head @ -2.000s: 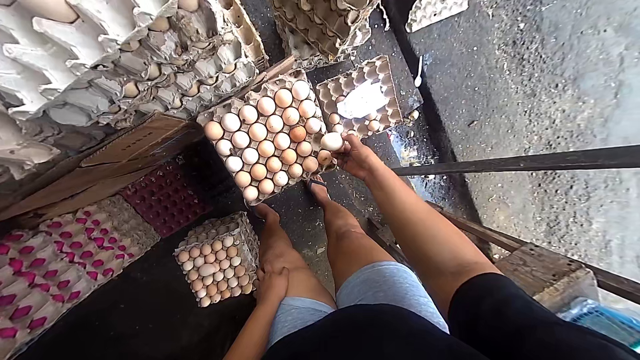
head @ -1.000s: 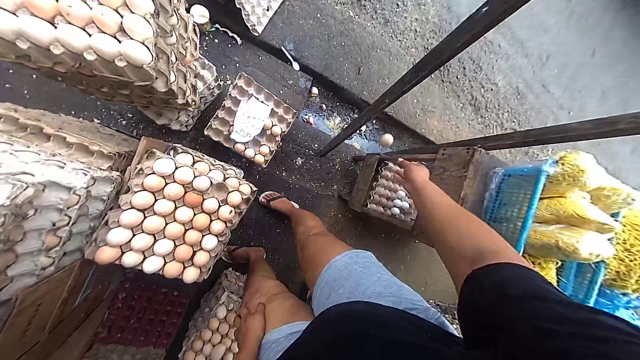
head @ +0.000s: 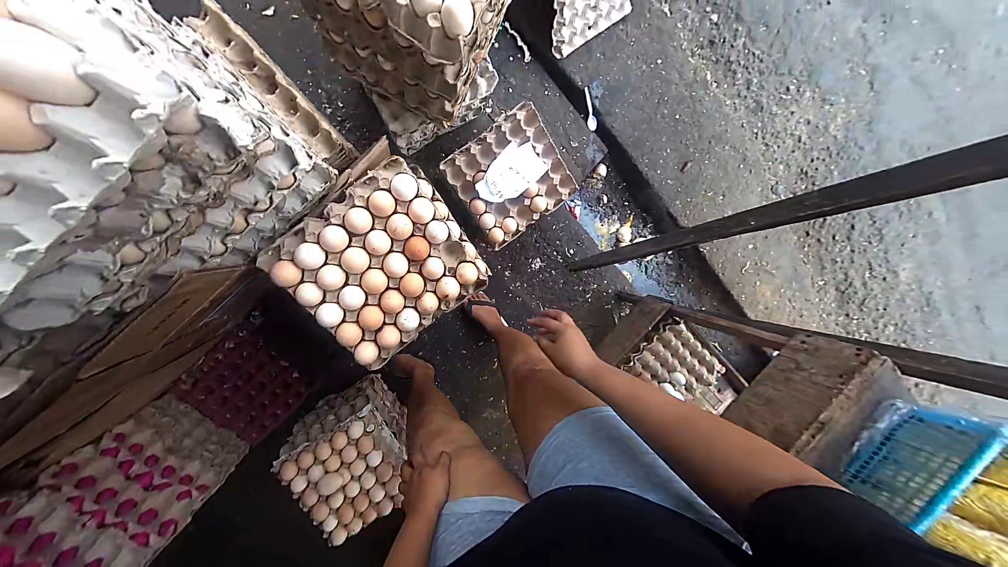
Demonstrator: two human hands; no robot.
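My left hand (head: 426,480) rests on my left leg just above the knee, holding nothing. Beside my right knee, my right hand (head: 561,340) hangs with its fingers loosely bent and no egg in them. Ahead of my feet sits a stack topped by a pulp egg tray (head: 378,264), mostly filled with white and brown eggs, with some bare cups near its right side. Beyond it, another egg tray (head: 529,142) holds a few eggs and a crumpled white paper (head: 512,172). At my right, a tray (head: 677,354) in a wooden crate bears several eggs, partly hidden by my forearm.
Stacked egg trays (head: 197,157) rise at left. A full stack (head: 335,472) stands by my left leg, near trays with pink cups (head: 118,488). A dark pole (head: 811,201) crosses at right, above a wooden box (head: 803,386) and a blue plastic crate (head: 913,457). Broken eggshell (head: 624,233) lies on wet ground.
Two seconds ago my right hand held a white egg at the large tray; a second ago it reached over the crate at right. Now it is back near my knee without an egg. The view has swung.
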